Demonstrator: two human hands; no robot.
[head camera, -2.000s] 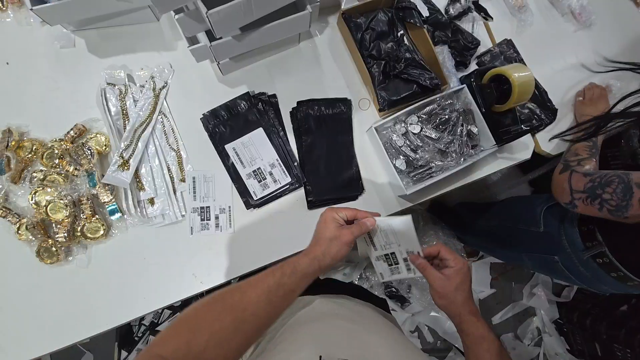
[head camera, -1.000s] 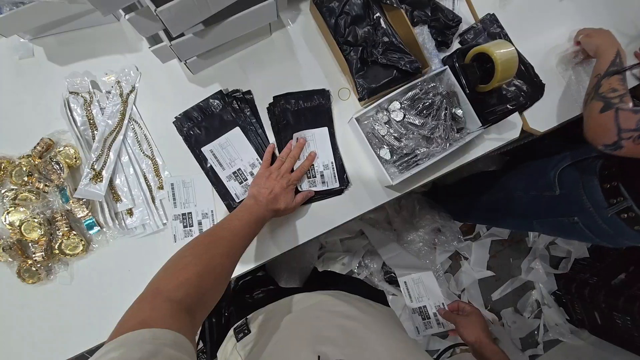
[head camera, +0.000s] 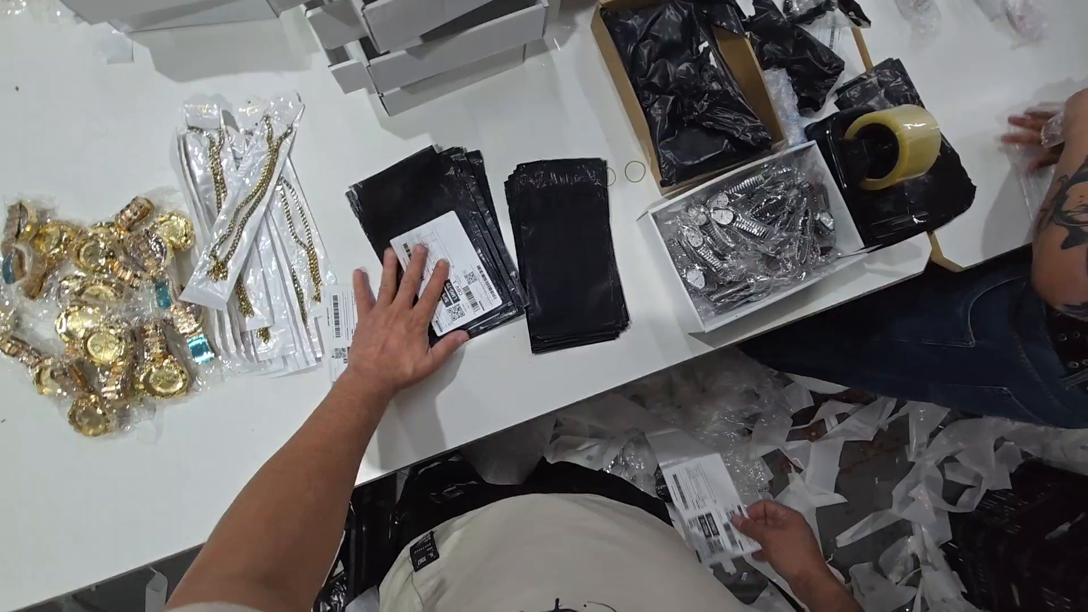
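My left hand (head camera: 395, 336) lies with spread fingers on a white printed label (head camera: 450, 268) and the edge of the left stack of black plastic mailing bags (head camera: 391, 191). Beneath its wrist side is another paper label (head camera: 338, 327), partly covered. A second stack of black bags (head camera: 569, 255) lies just to the right, its top bag bare of any label. Down by the lap, beyond the table edge, my right hand (head camera: 778, 531) pinches the corner of a printed label sheet (head camera: 701, 501).
Bagged gold watches (head camera: 106, 340) and bagged gold chains (head camera: 255, 221) lie at left. Grey boxes (head camera: 459, 51) stand behind. At right are a white box of bagged silver watches (head camera: 752, 229), a cardboard box (head camera: 633, 110) and a tape roll (head camera: 901, 149). A co-worker's tattooed arm (head camera: 1067, 212) rests nearby.
My left hand has moved left from the right stack to the left one. The label seen on the right stack one second ago is no longer there. My right hand still holds the label sheet.
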